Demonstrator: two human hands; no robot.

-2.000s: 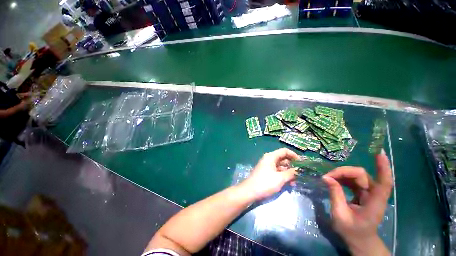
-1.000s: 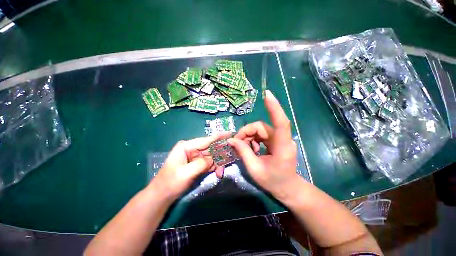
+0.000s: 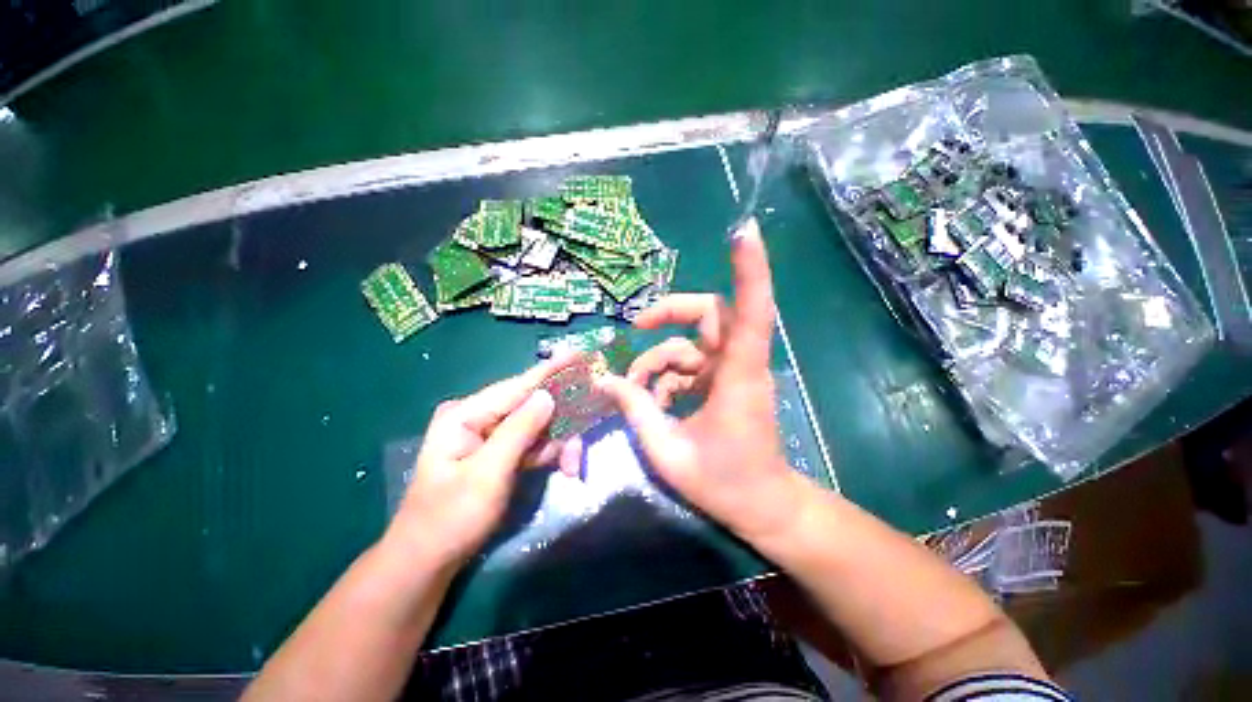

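Note:
My left hand holds a small reddish-brown circuit board by its left side, between thumb and fingers. My right hand has its thumb at the board's right edge. Its index finger points up, with a narrow clear strip sticking up from the fingertip. A flat adhesive sheet with a white glare lies under the hands. Another green board shows just beyond the fingers, partly hidden. Any small sticker at the fingertips is too small to tell.
A loose pile of green boards lies beyond the hands, with a single board at its left. Many boards lie on a crumpled clear plastic bag at right. A clear blister tray is at far left. Long grey strips are at far right.
The view has turned downward and right since the earliest frame, bringing the whole bag into sight. Since the second frame the board has tilted, and my right thumb has shifted along its edge.

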